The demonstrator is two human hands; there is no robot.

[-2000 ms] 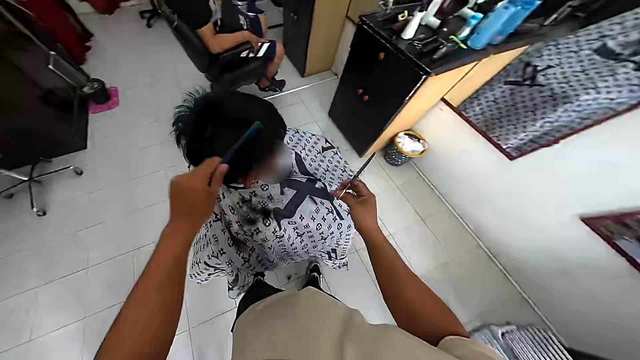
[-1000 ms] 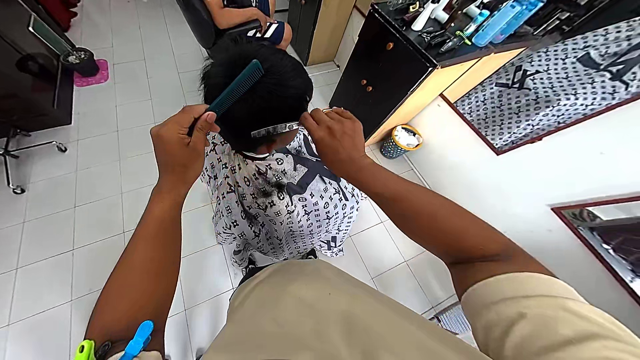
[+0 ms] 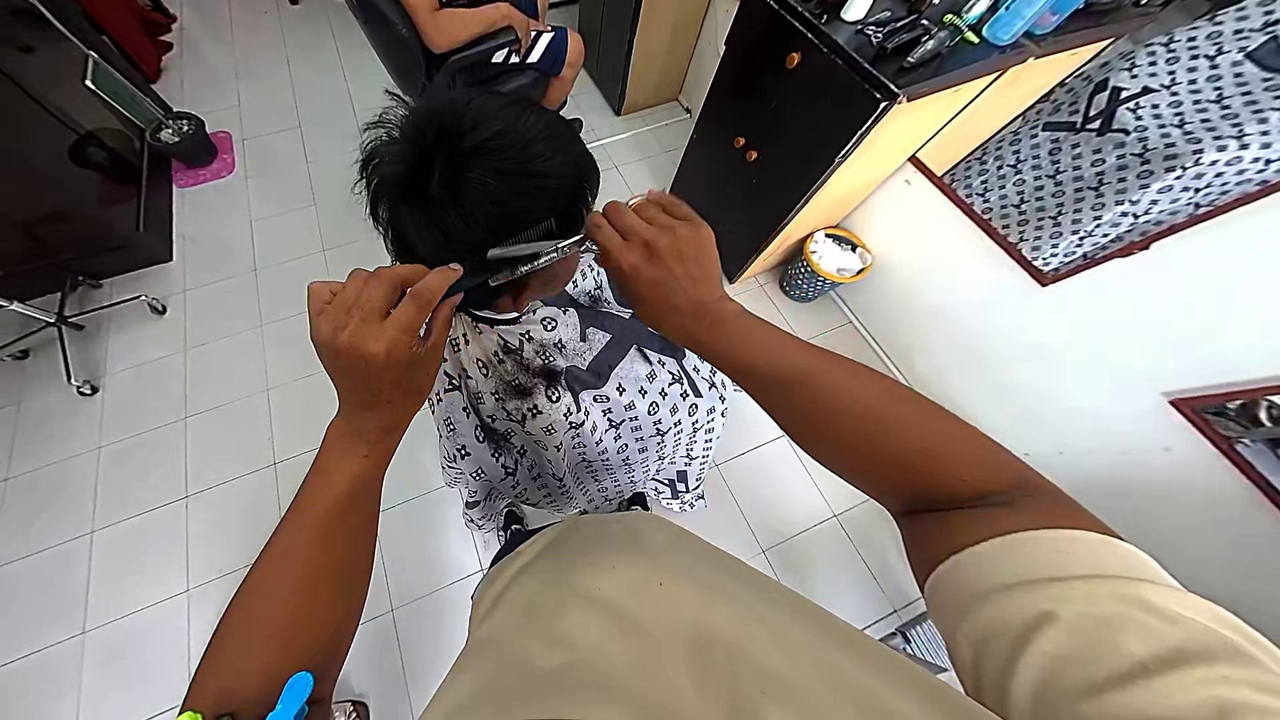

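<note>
A seated person's black-haired head [image 3: 480, 180] is in front of me, above a white patterned barber cape [image 3: 600, 400] with cut hair on it. My left hand [image 3: 385, 335] grips a dark comb [image 3: 475, 278], which lies against the side of the hair near the ear. My right hand [image 3: 660, 250] holds metal haircutting scissors [image 3: 540, 262], whose blades reach left along the comb. Whether the blades touch the comb, and how far apart they are, I cannot tell.
A black cabinet [image 3: 790, 130] with grooming tools on top stands at the upper right, beside a yellow-rimmed waste basket [image 3: 842, 255]. Another person's legs [image 3: 560, 62] show beyond the customer. At the left are a dark cabinet [image 3: 60, 190], a wheeled chair base [image 3: 65, 325] and a plant pot [image 3: 185, 140].
My right hand has come up from beside the cape to the head with the scissors. My left hand has lowered the comb from a raised slant to the side of the hair.
</note>
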